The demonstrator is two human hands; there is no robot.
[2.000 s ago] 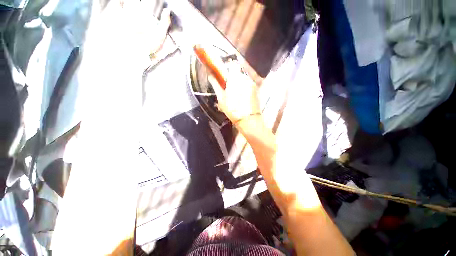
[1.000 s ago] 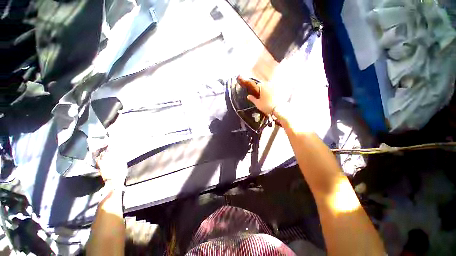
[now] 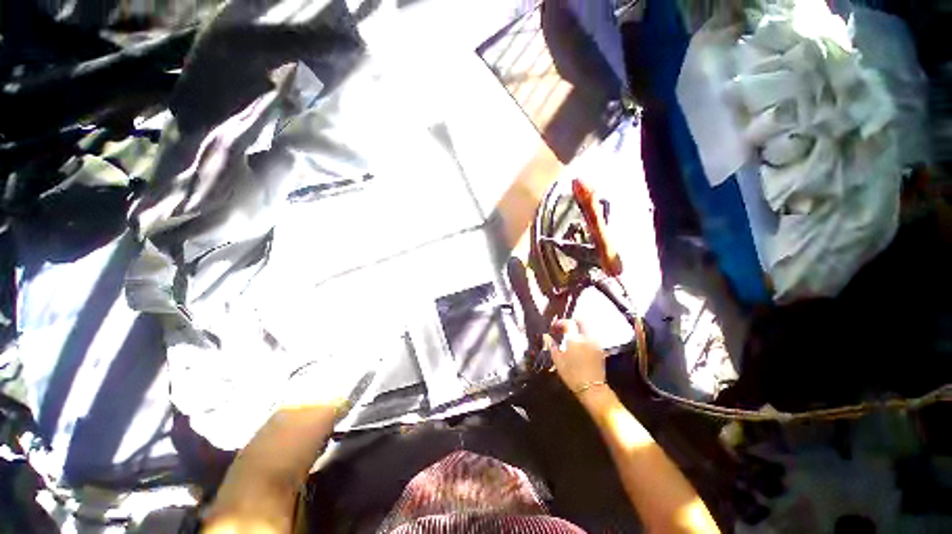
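Note:
The electric iron (image 3: 576,238) stands at the right of the table, its orange-brown handle up, with no hand on it. The garment panel (image 3: 386,235) lies spread out, nearly white in the sun, with a long seam or folded edge across it. A dark rectangle (image 3: 476,332) shows at its near right part. My right hand (image 3: 576,353) is just below the iron at the near right edge, fingers bent; whether it pinches cloth is unclear. My left hand (image 3: 332,409) is at the near edge, washed out by glare; its fingers cannot be made out.
The iron cord (image 3: 731,411) runs from the iron down and off to the right. A brown flat rectangle (image 3: 532,75) lies at the far right. A whitish pile of small pieces (image 3: 819,156) is beside a blue edge (image 3: 701,156). Crumpled grey cloth (image 3: 224,198) lies at the left.
My right hand has let go of the iron and moved down towards the near edge. The iron now stands further right. My left hand has moved right, and the panel lies differently.

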